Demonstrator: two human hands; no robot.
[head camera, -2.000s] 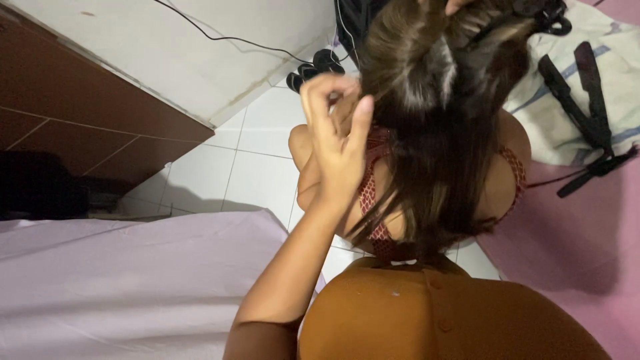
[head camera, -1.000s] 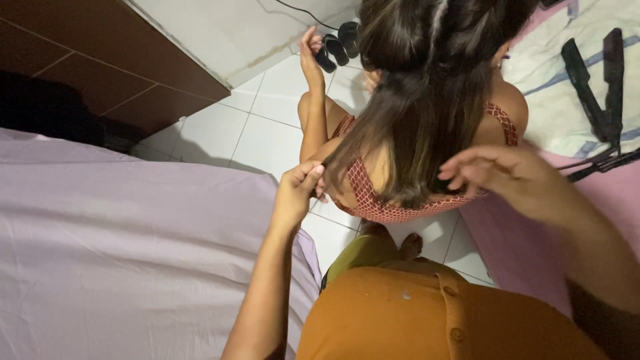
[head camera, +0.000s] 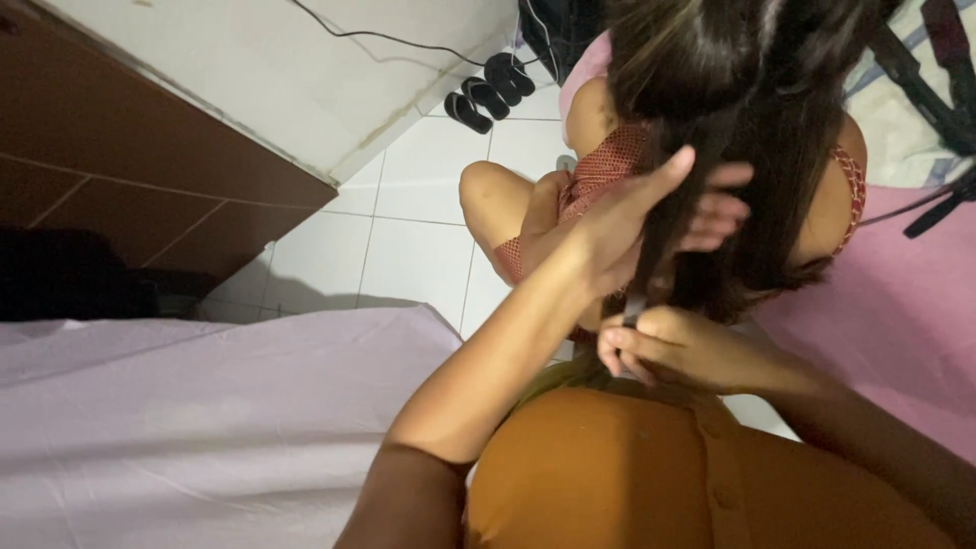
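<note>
A seated person with long dark hair (head camera: 732, 99) has their back to me, in a red patterned garment (head camera: 610, 164). My left hand (head camera: 671, 213) is spread, its fingers reaching across and partly behind the hair at the left side of the back; it is slightly blurred. Below it, my right hand (head camera: 656, 343) is closed around a dark strand near the hair's lower end, just above my orange buttoned top (head camera: 610, 465).
A bed with a lilac sheet (head camera: 213, 412) fills the lower left. Black flip-flops (head camera: 484, 95) lie on white floor tiles (head camera: 419, 259) by the wall. A black hair straightener (head camera: 915, 84) rests on a pale cloth at the upper right, beside a pink cover (head camera: 884, 305).
My left hand has moved from the hair's left edge to the right, across the hair, and its fingers have spread. My right hand, spread a second ago, has closed on a strand.
</note>
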